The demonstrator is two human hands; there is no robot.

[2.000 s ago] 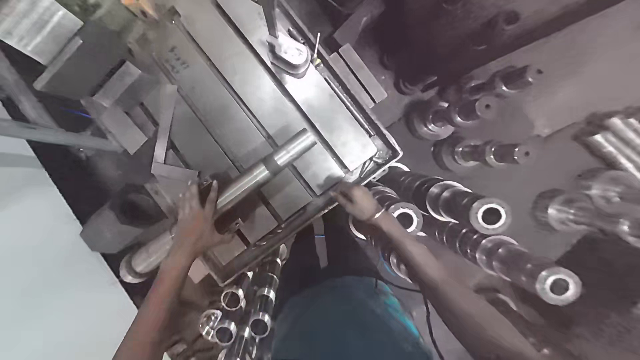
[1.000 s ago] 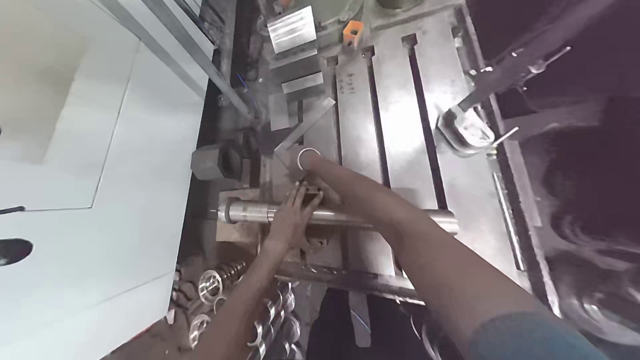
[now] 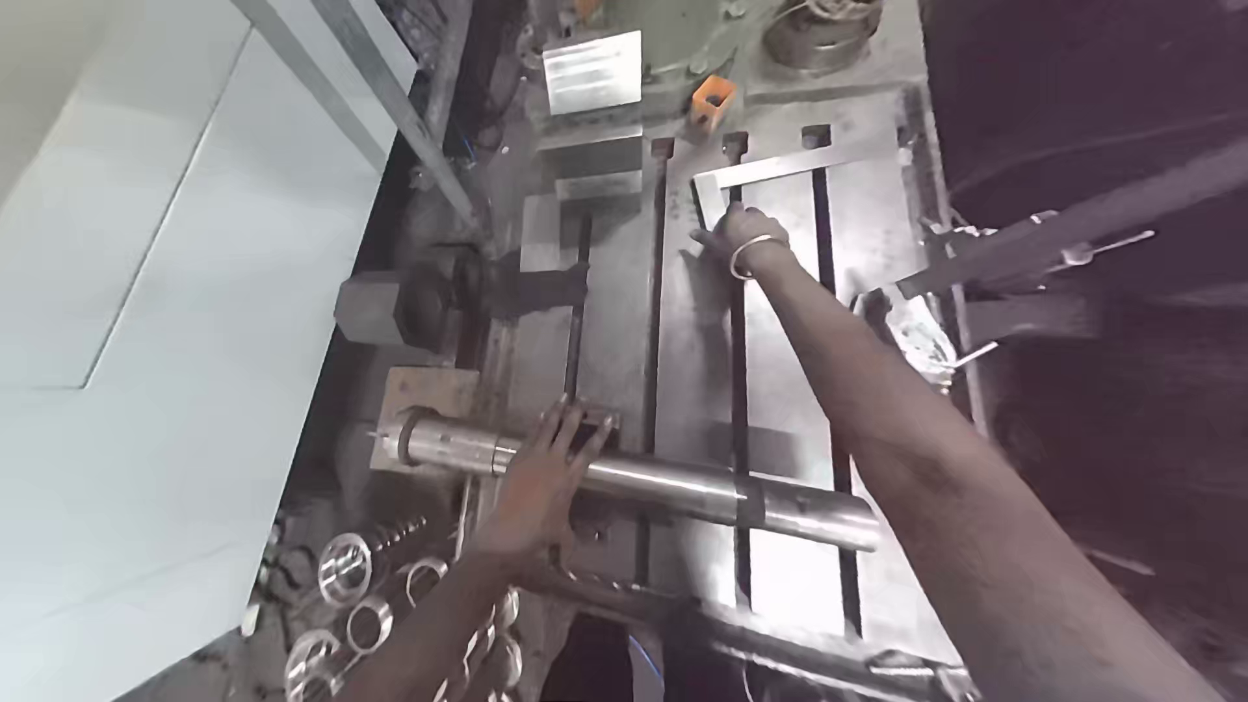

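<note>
A long steel shaft [image 3: 673, 485] lies across the slotted steel machine table [image 3: 697, 390], its collared left end over a brownish block [image 3: 429, 385]. My left hand [image 3: 548, 473] rests on the shaft, fingers spread over its top; a small dark support shows beside the fingertips. Farther up the table, my right hand [image 3: 753, 236], with a bangle at the wrist, grips the short arm of a metal try square [image 3: 770, 171]. The square's long blade points right, across the table slots. The right fingers are partly hidden.
Metal blocks [image 3: 600, 156] and an orange block [image 3: 713, 101] sit at the table's far side. A clamp-like metal fixture [image 3: 921, 336] stands at the right. Machined cylindrical parts [image 3: 370, 624] stand at lower left, beside a pale panel [image 3: 146, 292].
My right hand has moved from beside the shaft to the far part of the table, where it now holds the square. My left hand stays on the shaft. The view has turned.
</note>
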